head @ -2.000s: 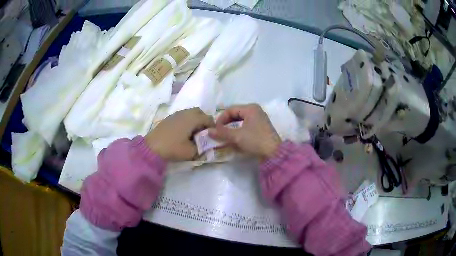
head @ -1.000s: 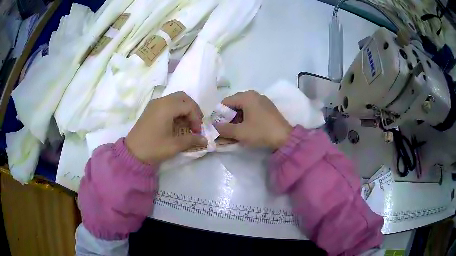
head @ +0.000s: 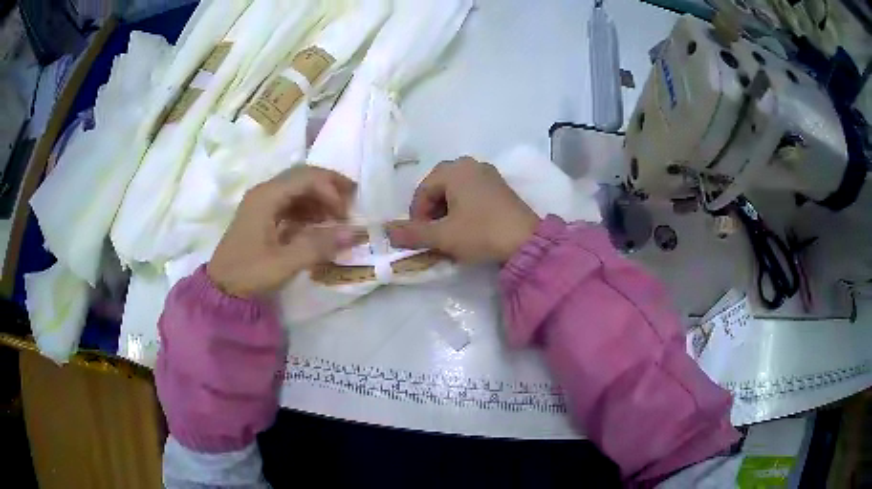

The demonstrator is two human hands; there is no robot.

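A cut-piece bundle (head: 335,304) of cream-white cloth lies crosswise before me, with a tan bundle ticket (head: 346,275) under its white tie (head: 382,270). My left hand (head: 287,229) and my right hand (head: 470,212) are above it, finger and thumb close together. A thin pale band (head: 368,227) seems stretched between their fingertips, but it is blurred. Small white care labels (head: 376,244) show between the fingers, just above the tie; their far ends are hard to make out. A small whitish piece (head: 461,329) lies on the table below my right hand.
More tied bundles with tan tickets (head: 290,88) lie at the upper left. The white sewing machine (head: 731,115) stands right, with black-handled scissors (head: 773,267) on its bed. Printed labels (head: 724,329) lie near the right front. A printed ruler (head: 430,390) runs along the table's front edge.
My hands have moved slightly apart, my left hand shifting left. The labels that stood up between my fingers now sit lower, by the tie. The view has shifted a little.
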